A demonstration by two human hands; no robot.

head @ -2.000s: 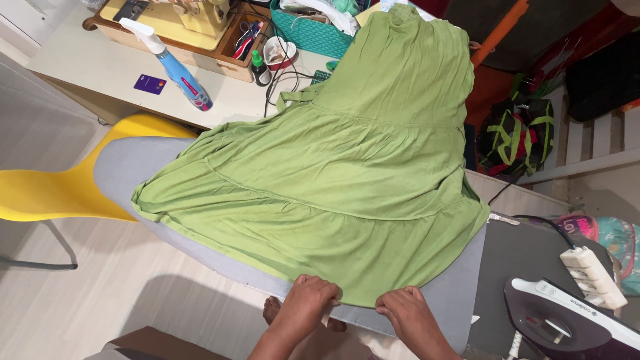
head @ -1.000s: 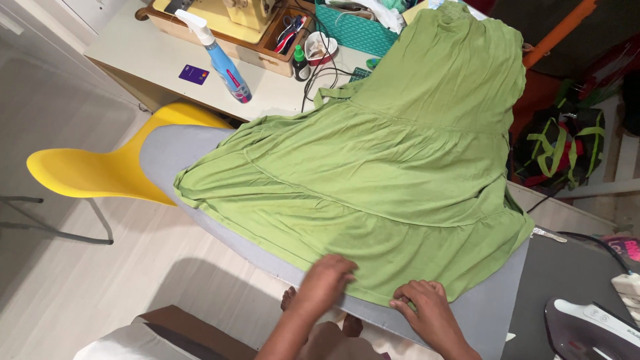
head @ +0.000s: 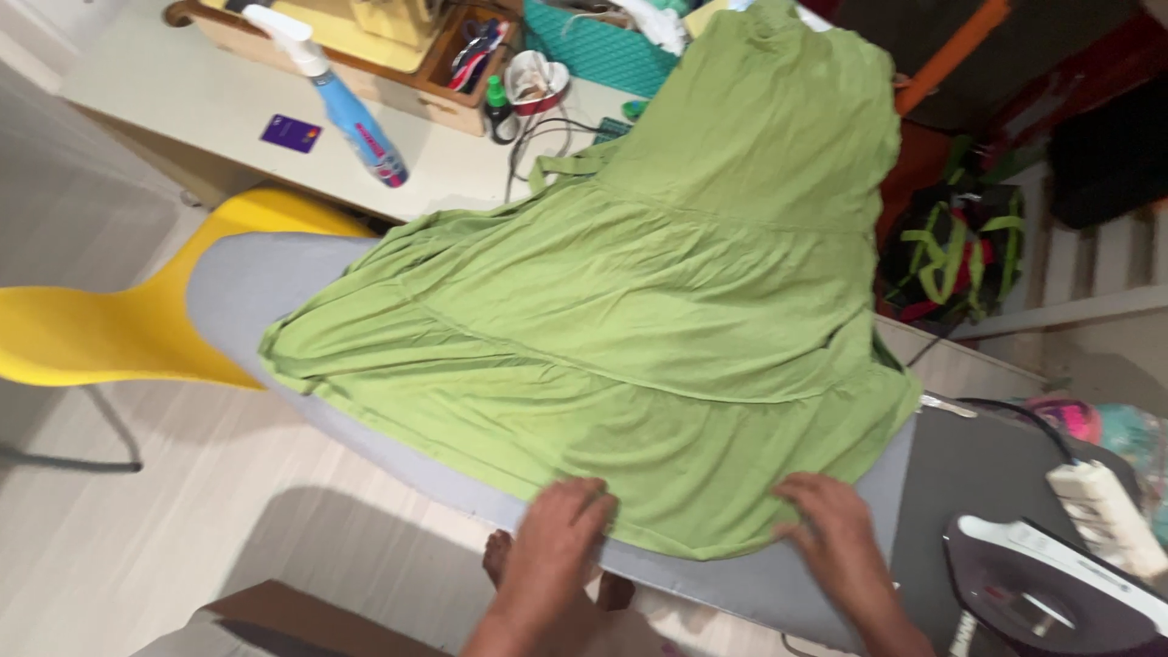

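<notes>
A green tiered garment (head: pixel 639 301) lies spread over a grey ironing board (head: pixel 265 274), its upper part reaching across the white table. At its lower hem, my left hand (head: pixel 566 525) rests on the cloth near the board's front edge, with the fingertips close together. My right hand (head: pixel 826 529) is farther right along the hem, fingers bent and spread, slightly blurred. Whether either hand pinches the fabric cannot be made out. A dark purple and white iron (head: pixel 1040 584) sits at the board's right end.
On the white table (head: pixel 219 119) are a blue spray bottle (head: pixel 356 119), a purple card (head: pixel 291 133), a small green-capped bottle (head: pixel 499 111) and a teal basket (head: pixel 593 50). A yellow chair (head: pixel 137 328) stands left of the board. A white power strip (head: pixel 1109 520) lies near the iron.
My hands were together at the hem's middle; my left hand lifted and both are now farther apart along it. The garment stays spread on the board.
</notes>
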